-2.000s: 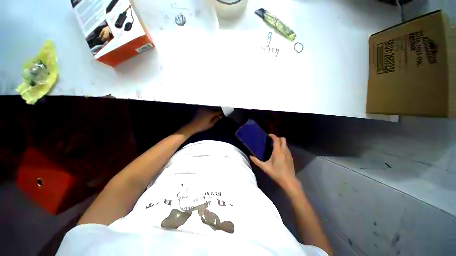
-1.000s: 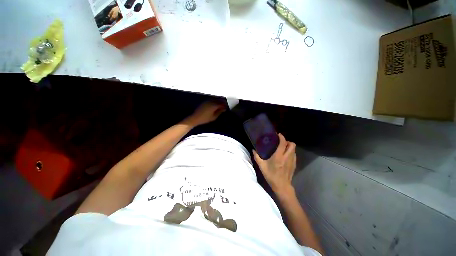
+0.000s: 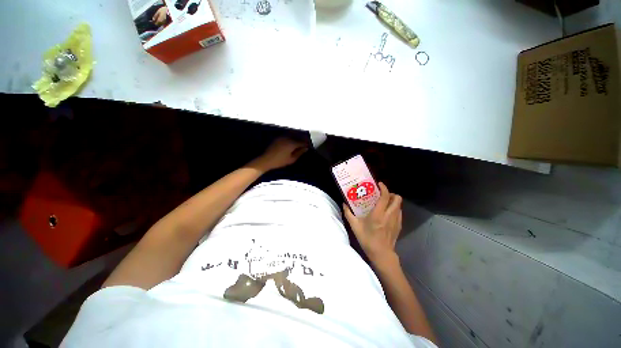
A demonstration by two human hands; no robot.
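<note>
My right hand is shut on a smartphone below the table's front edge, over my lap. The phone's screen is lit pinkish-white with a red picture on it. My left hand rests near my lap at the table's edge, in shadow; its fingers are dark, and whether it holds anything cannot be told.
On the white table are an orange and white product box, a yellow wrapper with small shiny items, a utility knife and a partly cut-off tape roll. A cardboard carton stands right. A red-orange box is below left.
The phone screen has gone from dark to brightly lit. The phone is tilted more toward my view than two seconds ago. The table items have shifted slightly with the camera.
</note>
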